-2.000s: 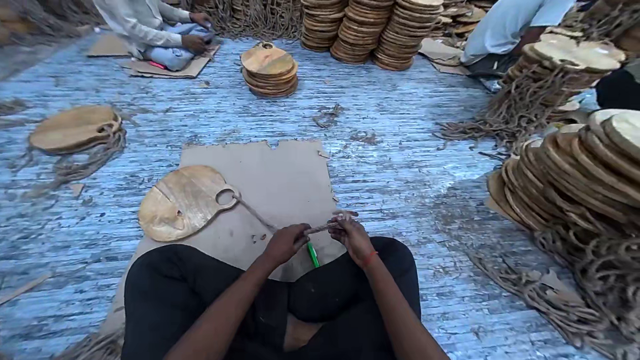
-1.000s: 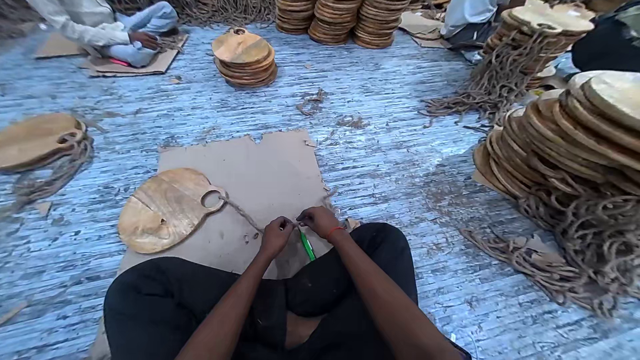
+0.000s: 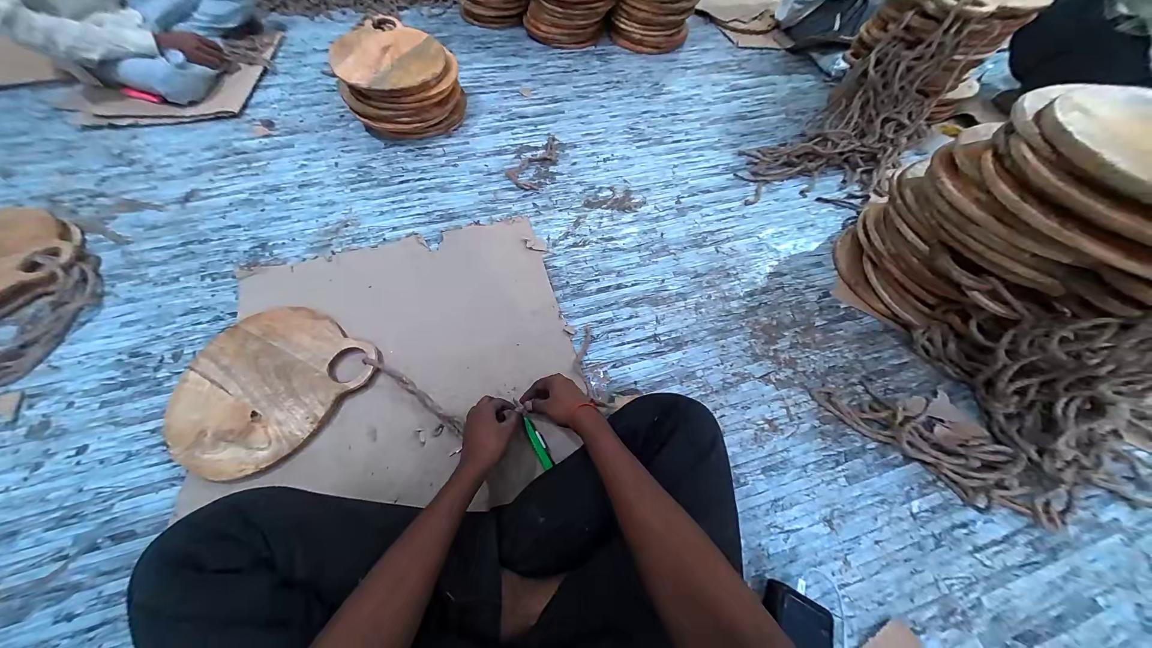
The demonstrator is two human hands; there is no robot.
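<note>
A round wooden board [image 3: 256, 391] with a ring-shaped handle lies on a flat cardboard sheet [image 3: 405, 297] to the left of my hands. From the handle's hole a twisted cord [image 3: 414, 391] runs right toward my left hand [image 3: 490, 427]. My left hand pinches the cord's end part in its fingertips. Close beside it, my right hand [image 3: 560, 400], with a red thread at the wrist, also pinches the cord; the exact grip is small and partly hidden. A green-handled tool [image 3: 538, 444], its kind unclear, lies just below my fingertips, over the cardboard.
Stacked round boards [image 3: 1017, 216] with tangled cords [image 3: 1044, 396] stand at right. A smaller stack [image 3: 396, 81] is beyond the cardboard, more boards [image 3: 31, 247] at far left. A person's hand [image 3: 191, 49] is at upper left. A black phone-like device [image 3: 799, 615] lies by my right knee.
My hands were slightly apart with cord stretched between them two seconds ago; now their fingertips are close together on it. The board lies still on the cardboard.
</note>
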